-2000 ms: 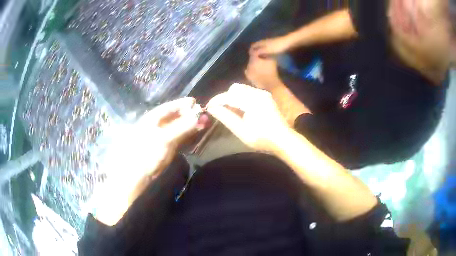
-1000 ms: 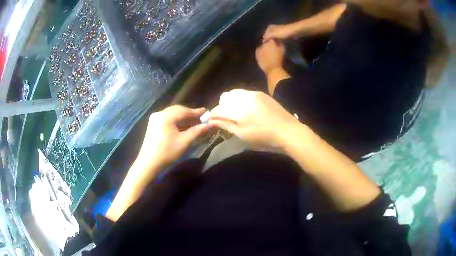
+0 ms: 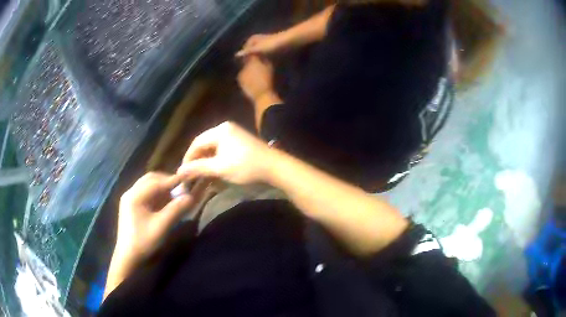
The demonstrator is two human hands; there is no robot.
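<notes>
A small pale module [image 3: 179,190] is pinched between the thumb and fingers of my left hand [image 3: 146,213], above my lap. My right hand [image 3: 229,155] is beside it, its fingertips closed together close to the module. Whether the right fingertips hold a lead wire or part of the module is hidden by the fingers and blur.
Stacked clear trays [image 3: 99,136] with dark reddish coiled parts stand on the green bench [image 3: 74,238] at the left. Crumpled white sheets [image 3: 37,282] lie at its edge. A person in dark clothes [image 3: 366,93] sits close ahead. A blue object [image 3: 549,257] is at the right edge.
Both hands, the trays and the other person appear further left in the picture as the view has shifted. The pale module now shows in my left fingers; my right hand sits slightly higher beside it.
</notes>
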